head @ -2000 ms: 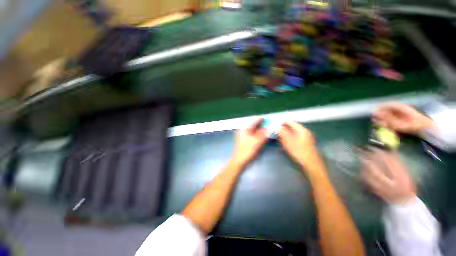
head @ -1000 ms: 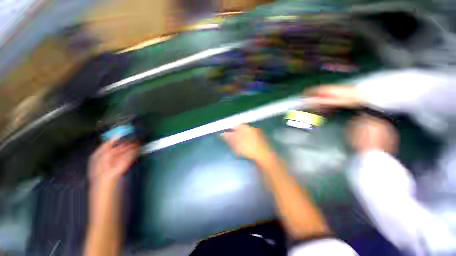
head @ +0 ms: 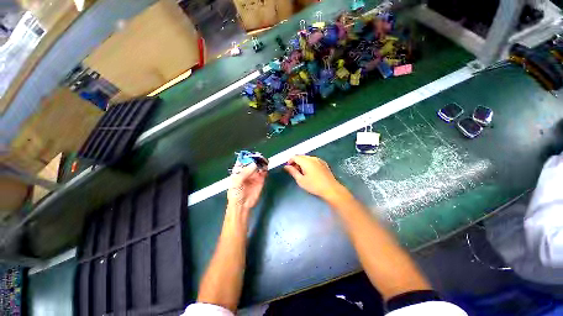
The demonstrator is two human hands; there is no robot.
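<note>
My left hand [head: 247, 185] holds a clipped unit [head: 250, 160] with light blue clips and wire loops, raised near the pale rail. My right hand [head: 312, 176] is to its right, thumb and fingertips together near a tiny dark reddish spot; whether it pinches something is too small to tell. Another watch unit with a pale clip [head: 367, 141] stands on the green bench, its wire loop upward. Several small square watch bodies [head: 470, 127] with dark faces lie farther right.
A black divided foam tray [head: 133, 247] lies at left, a second [head: 117, 131] behind it. A multicoloured binder clip pile [head: 327, 65] lies beyond the metal rail [head: 395, 119]. A person's pale sleeve [head: 546, 207] is at the right edge. Dark banded bundles [head: 543, 65] are at upper right.
My left hand has moved right from over the foam tray, still with the blue-clipped unit. The neighbour's hands have left the bench; a pale-clipped unit now stands there. The view is sharper.
</note>
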